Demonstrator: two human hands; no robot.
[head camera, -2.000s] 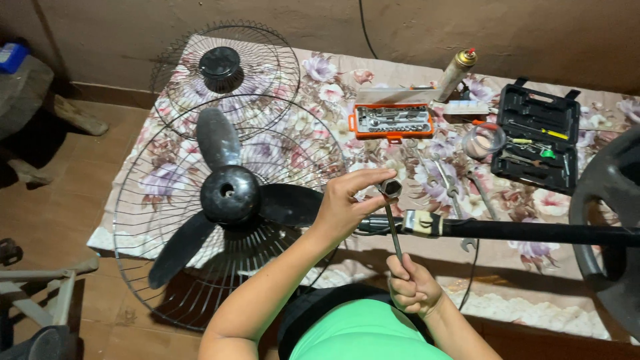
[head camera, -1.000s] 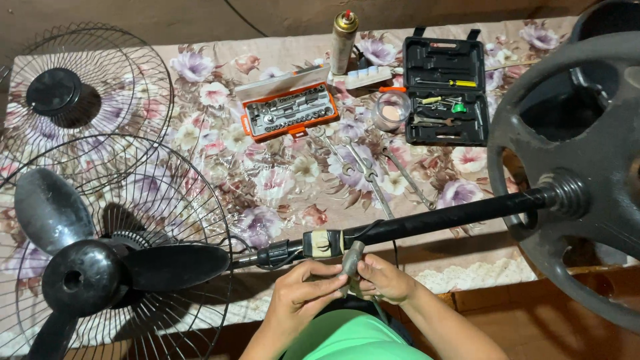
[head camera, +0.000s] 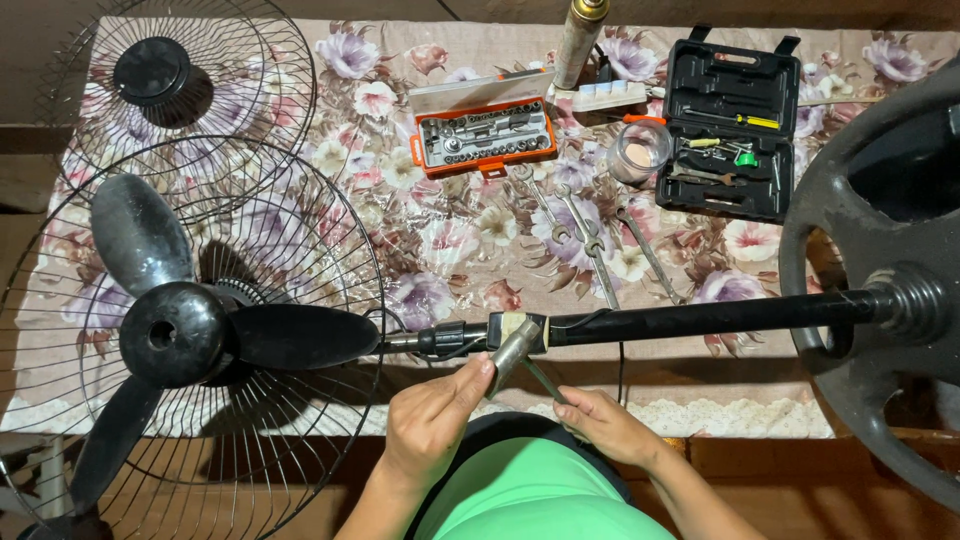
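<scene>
A small hammer (head camera: 513, 355) with a metal head and a dark thin handle is held across both hands, in front of the fan's black pole (head camera: 697, 315). My left hand (head camera: 442, 420) has its fingers on the lower end of the hammer head. Lower on the right, my right hand (head camera: 604, 420) grips the handle. To the left, the pedestal fan's black three-blade propeller (head camera: 176, 334) sits before the wire rear guard (head camera: 341, 206). The pole carries a control box (head camera: 496, 330) just behind the hammer head.
Behind lie the front guard (head camera: 150, 71), an orange socket set (head camera: 486, 139), several wrenches (head camera: 589, 236), a clear jar (head camera: 637, 152), a spray can (head camera: 580, 41) and an open black tool case (head camera: 727, 127) on the flowered cloth (head camera: 450, 247). The round fan base (head camera: 862, 217) stands at right.
The hammer head, between both hands one second ago, is now touched by my left hand, while my right hand has moved down onto the handle. The view has shifted and come closer.
</scene>
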